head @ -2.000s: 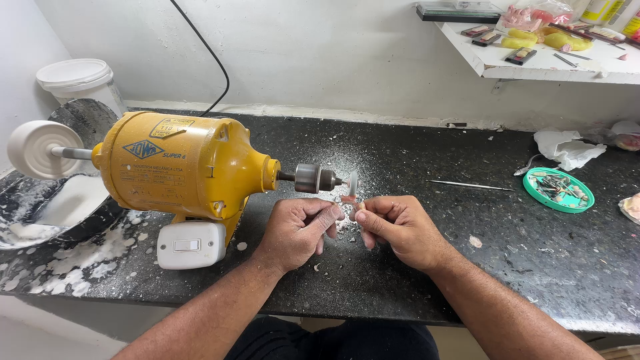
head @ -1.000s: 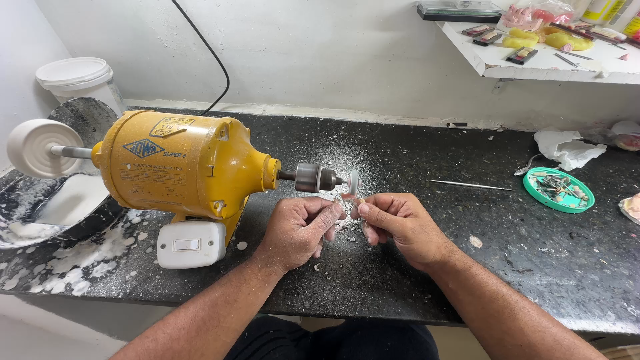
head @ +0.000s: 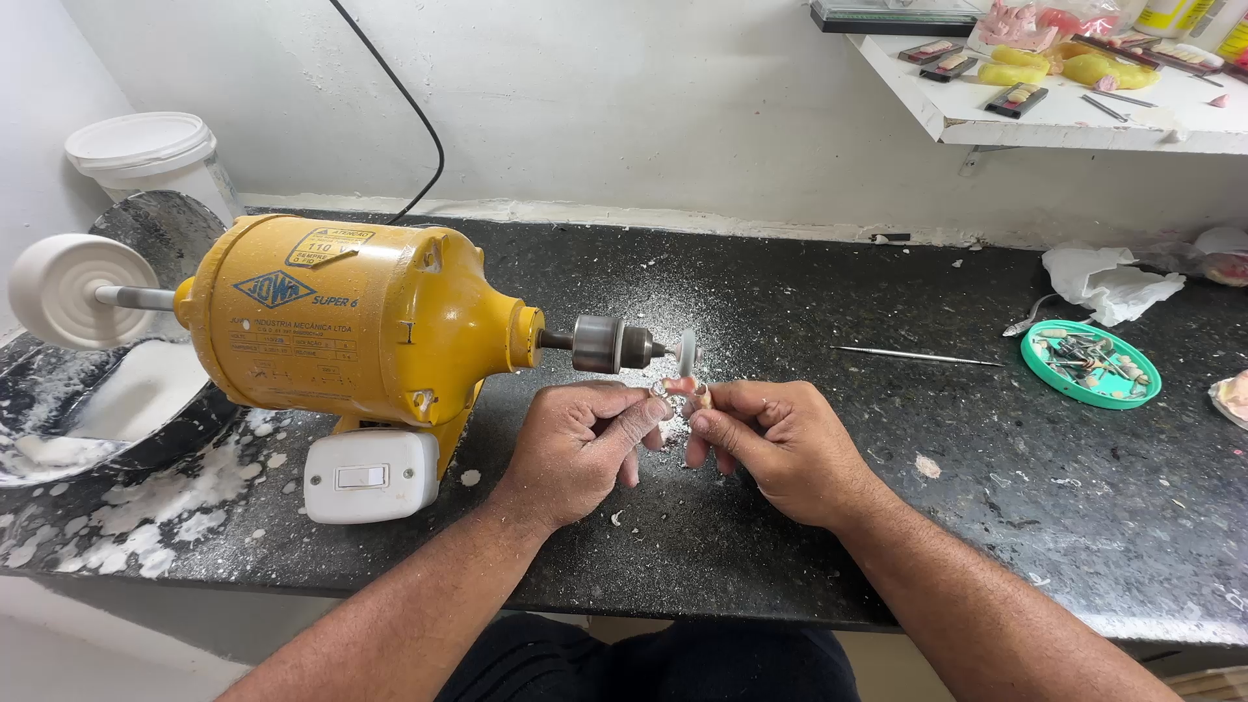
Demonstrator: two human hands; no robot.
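Both hands hold a small pink dental prosthesis (head: 680, 386) with tooth-coloured parts, one hand at each end. My left hand (head: 583, 444) pinches its left end between thumb and fingers. My right hand (head: 780, 439) grips the other end the same way. Just above the piece, at its upper edge, is a pale abrasive wheel (head: 687, 353); whether they touch is hard to tell. The wheel sits in the metal chuck (head: 600, 344) of a yellow bench polishing motor (head: 322, 317), which stands left of my hands. Fingers hide much of the prosthesis.
White dust lies on the black stone counter (head: 780, 292). A white switch box (head: 371, 477) fronts the motor; a white buffing wheel (head: 80, 291) and black pan (head: 195, 421) are at left. Rightward lie a metal instrument (head: 916, 356) and a green dish (head: 1033, 366) of small burs. A white shelf (head: 1063, 134) overhangs.
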